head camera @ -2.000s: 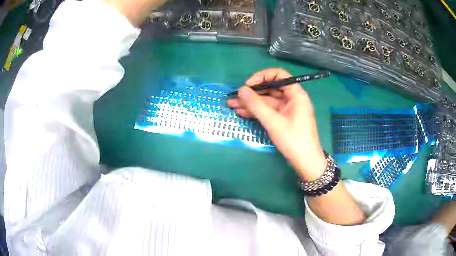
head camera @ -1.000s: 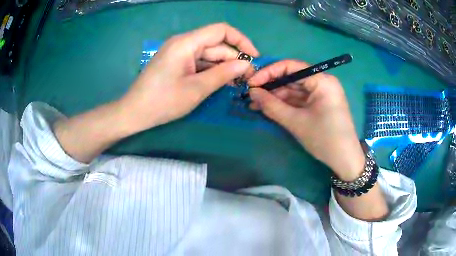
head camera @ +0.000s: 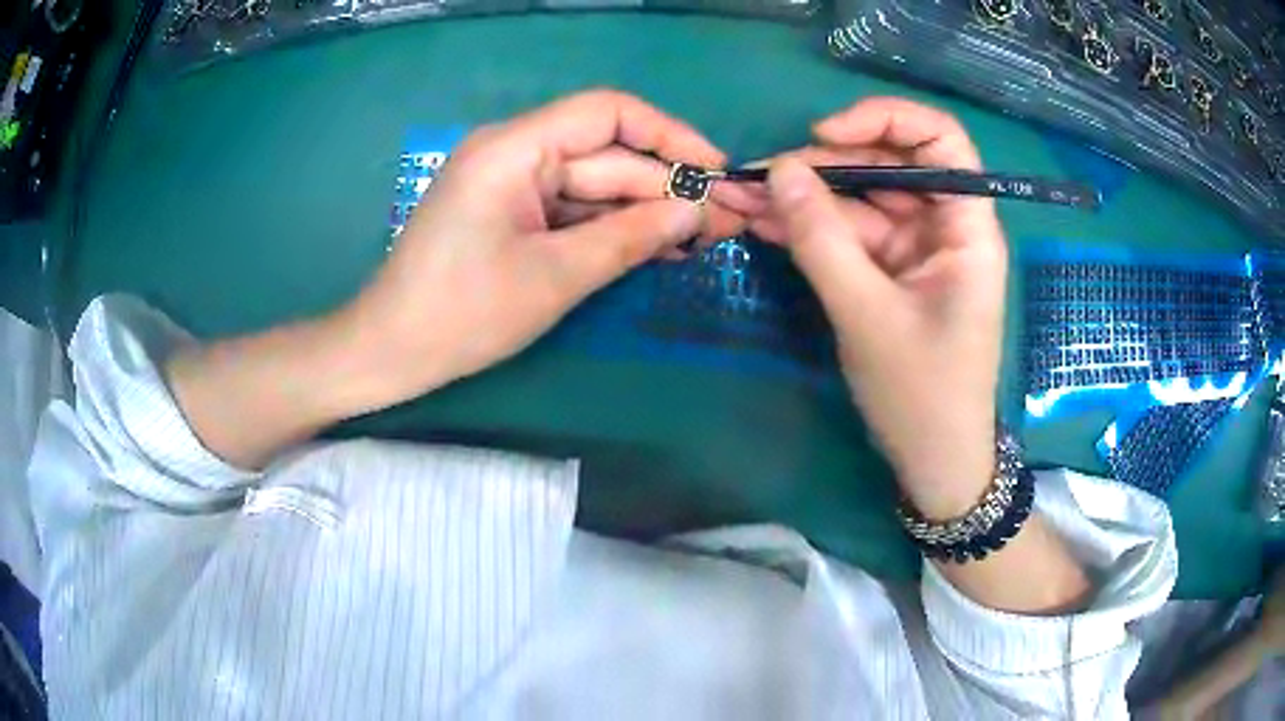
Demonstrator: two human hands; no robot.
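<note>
My left hand [head camera: 550, 211] pinches a small module [head camera: 688, 182] with a gold rim and dark centre between its fingertips. My right hand [head camera: 902, 240] holds black tweezers [head camera: 972, 182] nearly level, their tip pointing left at the module's face. Whether the tip touches it, or bears a piece, is too small to tell. The blue die-cut sheet [head camera: 420, 166] lies on the bench beneath both hands, mostly hidden by them.
A green mat [head camera: 564, 409] covers the bench. Spare blue die-cut sheets [head camera: 1141, 324] overlap at the right. Stacked clear trays [head camera: 1099, 85] of modules stand at the far right, with another tray [head camera: 282, 28] at the far edge. A black device [head camera: 35, 85] is far left. Another person's arm [head camera: 1229, 669] shows lower right.
My left hand came from the far tray to the centre with a module. My right hand lifted the tweezers off the sheet and turned them level, bringing the tip up to the module.
</note>
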